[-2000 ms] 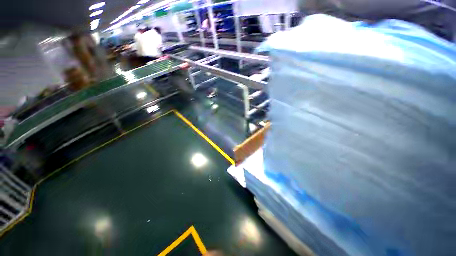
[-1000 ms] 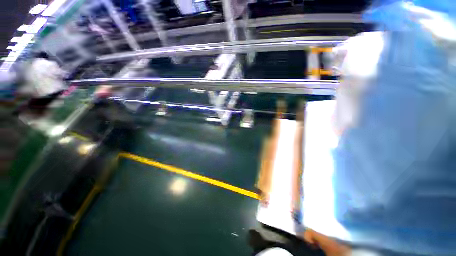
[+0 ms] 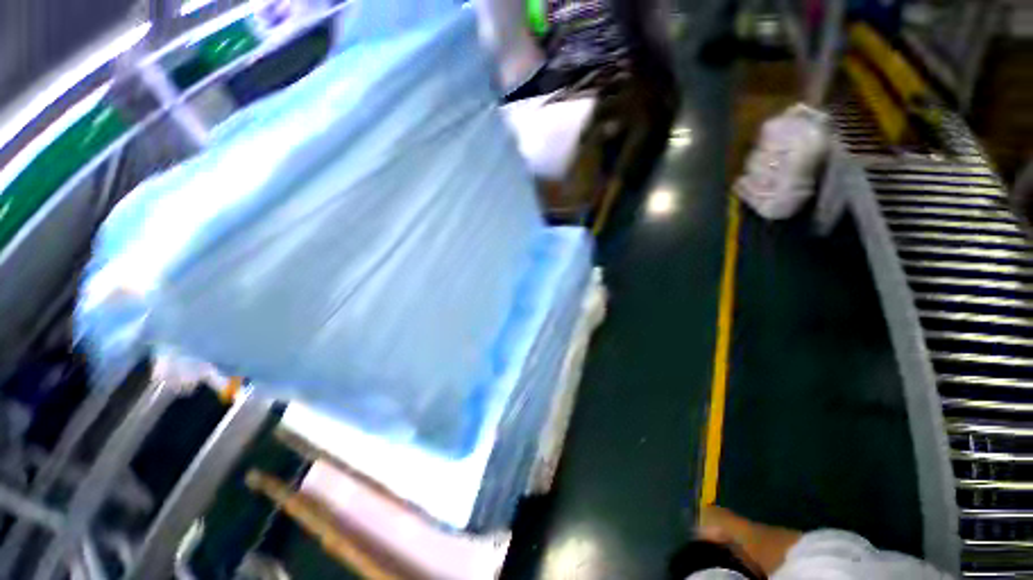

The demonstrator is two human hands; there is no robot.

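Observation:
A stack draped in pale blue sheeting (image 3: 351, 238) stands at the left and centre, with white and blue layers low on its near side. Flat white pieces (image 3: 397, 527) and a brown strip (image 3: 329, 532) lie at its foot. My right hand (image 3: 742, 538) is small and blurred at the bottom edge, with a white sleeve to its right; its fingers cannot be made out. It is apart from the stack. My left hand is out of the picture.
A roller conveyor (image 3: 963, 295) runs along the right, with a yellow bar (image 3: 889, 74) at its far end. A white lumpy bundle (image 3: 787, 164) is beside it. A yellow line (image 3: 722, 340) marks the dark green floor. A person's legs and a brown carton (image 3: 578, 181) are behind the stack.
The view has swung right, so the blue-draped stack has shifted from the right side to the left. The roller conveyor and white bundle have come into view.

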